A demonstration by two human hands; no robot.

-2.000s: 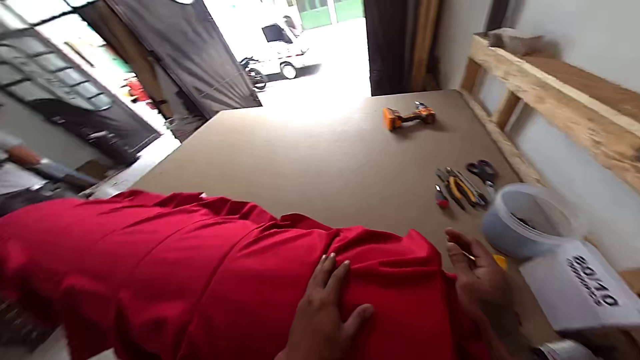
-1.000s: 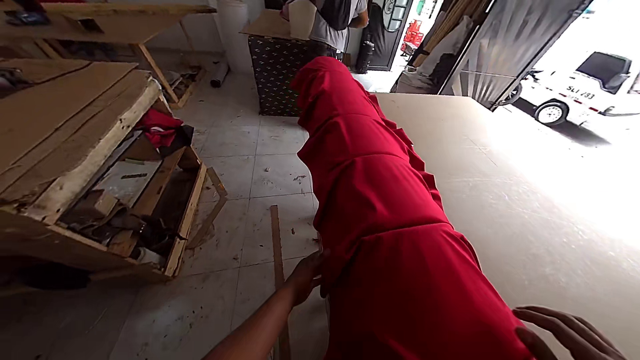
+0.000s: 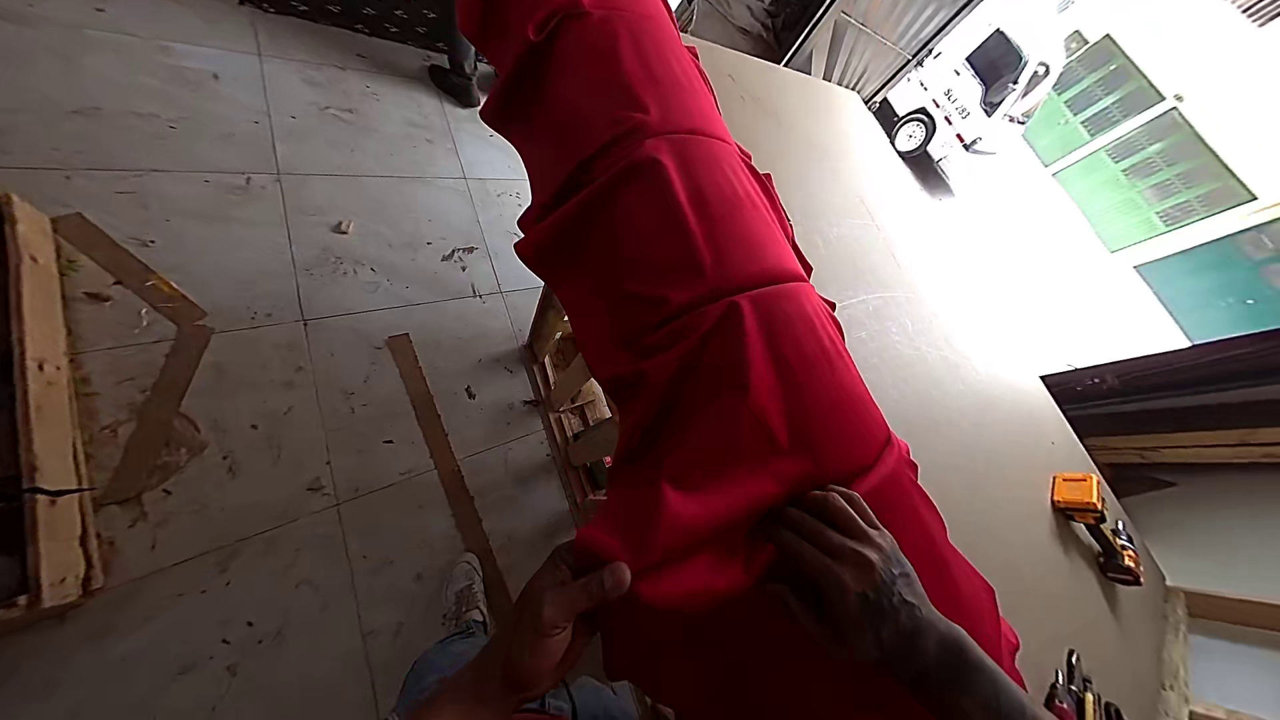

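A long padded piece covered in red fabric [image 3: 720,380] runs from the lower edge of the view to the top, lying along the left edge of a worktable [image 3: 880,290]. Folds cross it at intervals. My left hand [image 3: 560,610] pinches the fabric's left edge between thumb and fingers. My right hand [image 3: 840,560] rests on top of the cover with curled fingers pressed into a fold; whether it grips the cloth cannot be told. An orange and black cordless drill [image 3: 1100,530] lies on the table to the right, with hand tools [image 3: 1080,690] nearer the lower right corner.
Cardboard strips [image 3: 440,470] lie on the tiled floor [image 3: 380,250]. A wooden frame [image 3: 50,400] stands at the left. Wooden pieces [image 3: 590,420] show below the table edge. Another person's shoe [image 3: 457,86] is at the top. A white truck [image 3: 960,100] stands outside.
My left hand now pinches the fabric edge. My right hand has moved from the cover's right side onto its top, fingers curled. The view has swung considerably.
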